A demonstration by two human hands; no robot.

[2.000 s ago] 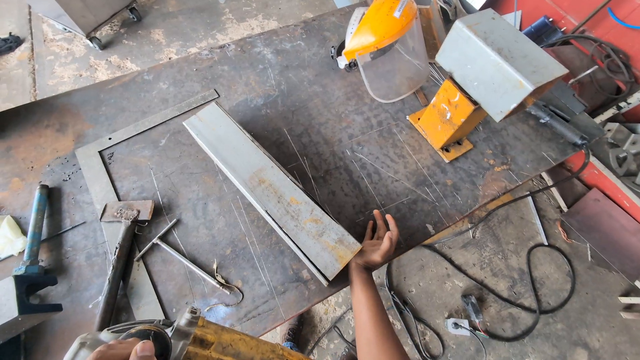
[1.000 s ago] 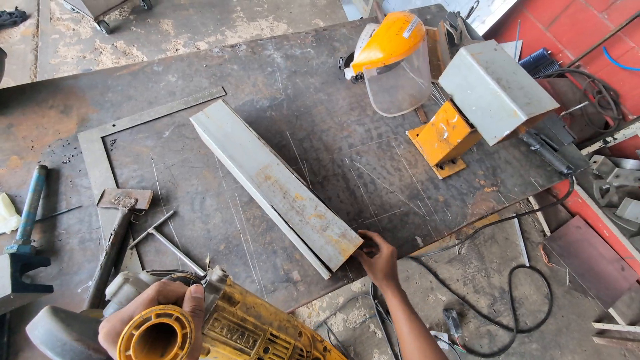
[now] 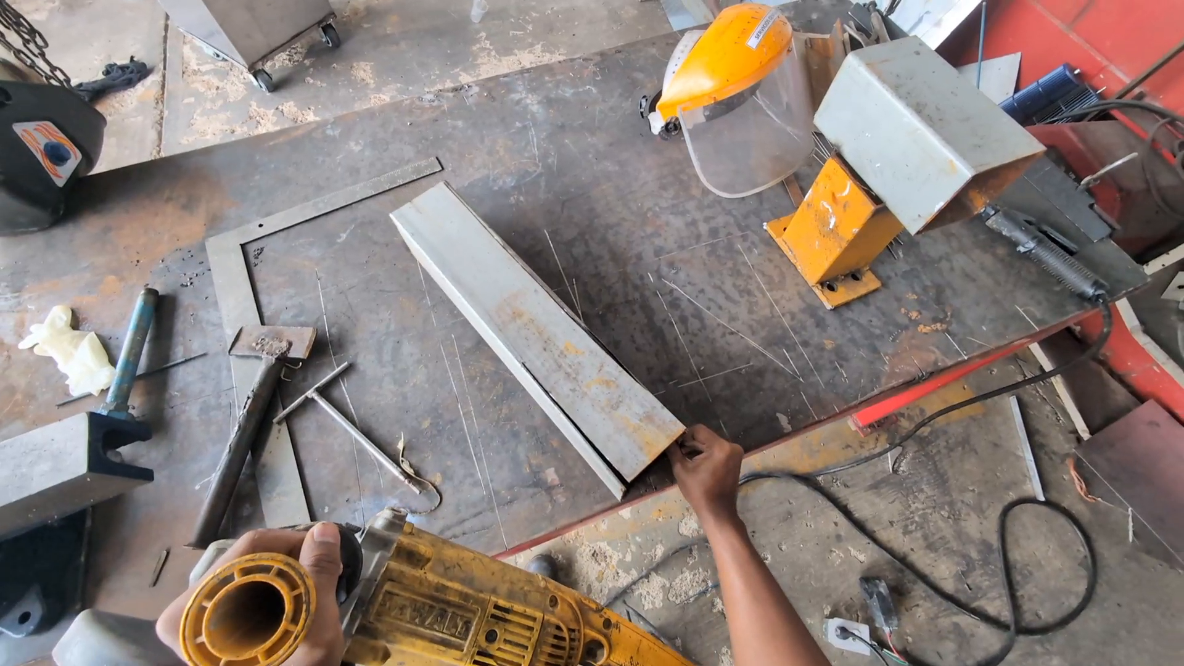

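A long grey sheet-metal channel (image 3: 546,333) with rust spots lies diagonally on the steel workbench (image 3: 592,120). My right hand (image 3: 708,472) grips its near right corner, at the bench edge. At the bottom, my left hand (image 3: 319,555) is closed on the side handle of a yellow DeWalt angle grinder (image 3: 462,601); the grinder's disc is not clearly visible. Left of the channel lie a steel framing square (image 3: 227,273), a hammer (image 3: 250,416) across its long arm and a T-shaped metal rod (image 3: 356,435).
A face shield (image 3: 740,83) lies near the back, beside an orange steel post (image 3: 832,227) bearing a grey box section (image 3: 925,129). A blue-handled clamp or vise (image 3: 129,356) and a glove (image 3: 69,351) are at left. A black cable (image 3: 1004,555) loops across the floor at right.
My right hand has gone from open beside the channel's near end to gripping its corner. The grinder has come further into view, held in my left hand.
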